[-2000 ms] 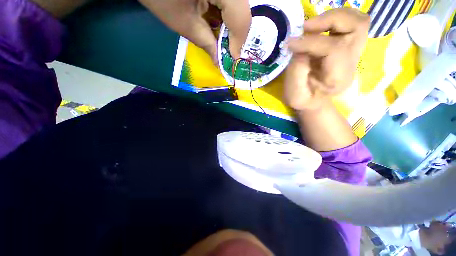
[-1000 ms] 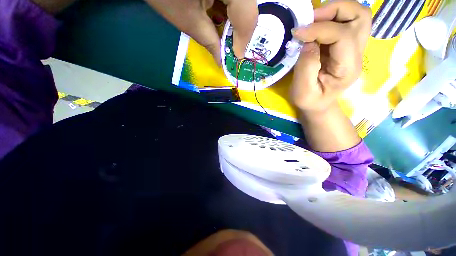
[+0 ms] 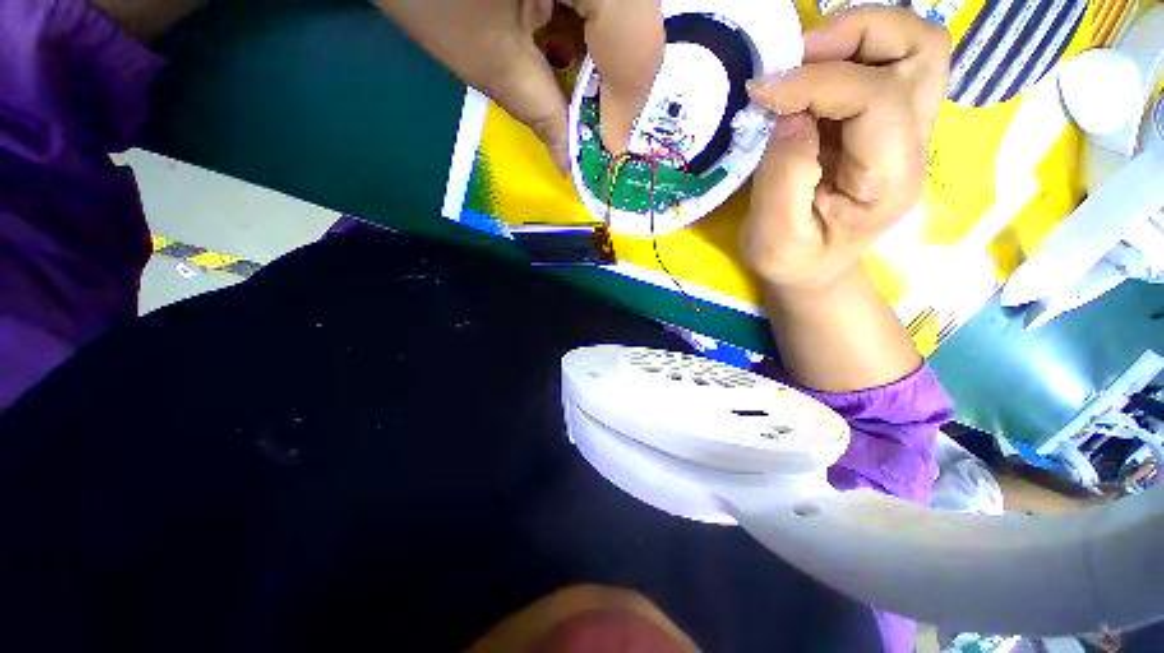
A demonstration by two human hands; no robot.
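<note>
The open white earcup (image 3: 734, 191) is held over the yellow sheet. It shows a green circuit board (image 3: 651, 189), a black ring (image 3: 737, 77) and a white round centre. My left hand (image 3: 562, 64) grips its left side, with a fingertip inside by the board and wires. My right hand (image 3: 849, 147) pinches its right rim between thumb and fingers. Thin red and black lead wires (image 3: 654, 217) run over the board. A dark flat battery (image 3: 562, 245) hangs at the lower left of the earcup. The closed earcup (image 3: 702, 415) and headband (image 3: 945, 555) hang nearer to me.
The yellow printed sheet (image 3: 996, 166) lies on a dark green surface (image 3: 306, 128). White headphones (image 3: 1098, 242) lie on its right side. A floor with yellow-black tape (image 3: 211, 259) shows at left. Part of another person's arm (image 3: 1040, 495) shows at lower right.
The open earcup and my right hand have moved slightly right since the first frame. The closed earcup and headband have swung a little right and down. Both hands keep their hold.
</note>
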